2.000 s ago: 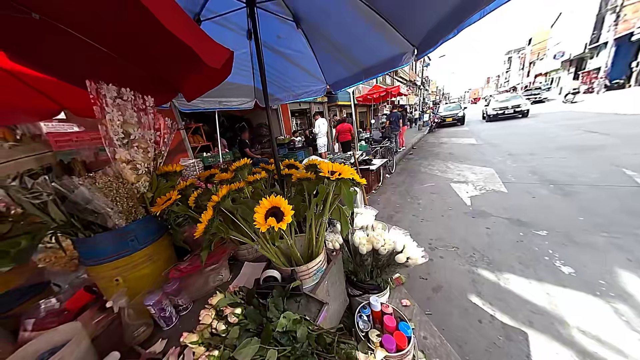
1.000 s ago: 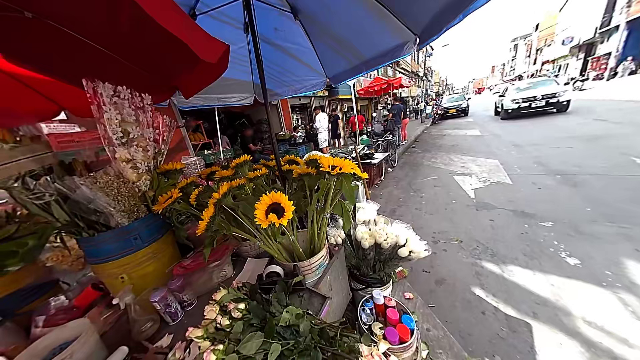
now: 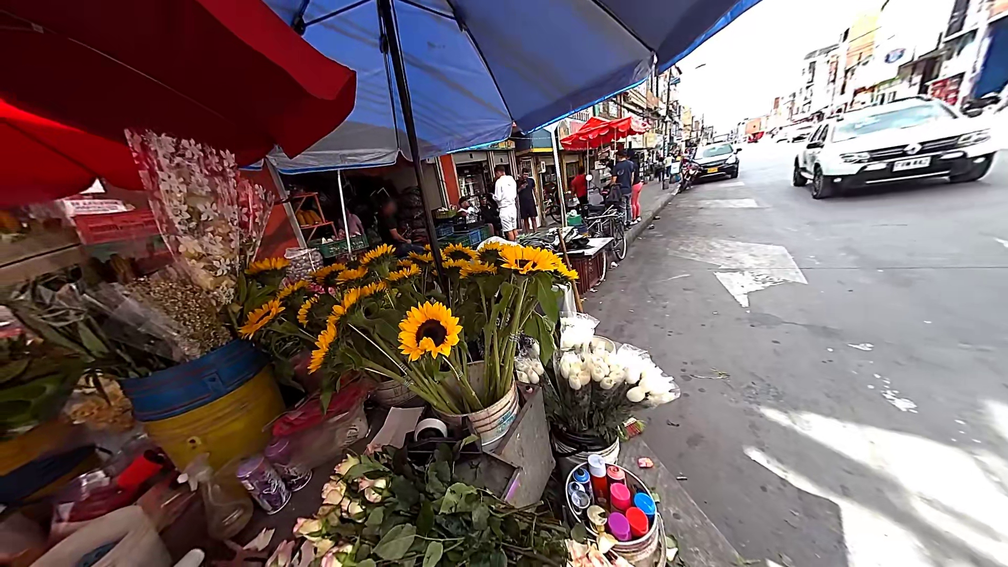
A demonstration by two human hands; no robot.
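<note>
Neither of my hands shows in the head view. Sunflowers (image 3: 430, 331) stand in a white bucket (image 3: 494, 417) at the middle. Cut roses with pale pink blooms (image 3: 335, 492) and dark green leaves (image 3: 425, 512) lie in front of it. To the right, white roses (image 3: 602, 370) in clear wrap stand in another bucket. Below them, a bucket (image 3: 652, 543) holds several spray cans with coloured caps (image 3: 620, 496). Purple cans (image 3: 264, 484) and a clear spray bottle (image 3: 224, 504) are at the lower left.
A blue and yellow bucket (image 3: 213, 417) holds wrapped flowers at the left. A black pole (image 3: 409, 134) supports the blue umbrella (image 3: 543, 55); a red umbrella (image 3: 173, 71) overhangs the left. People (image 3: 505, 201) stand by stalls farther back. A white car (image 3: 898, 150) is on the road at right.
The white car has come much closer along the road at right. Farther back, people near the stalls have shifted position. The flowers and buckets remain in place.
</note>
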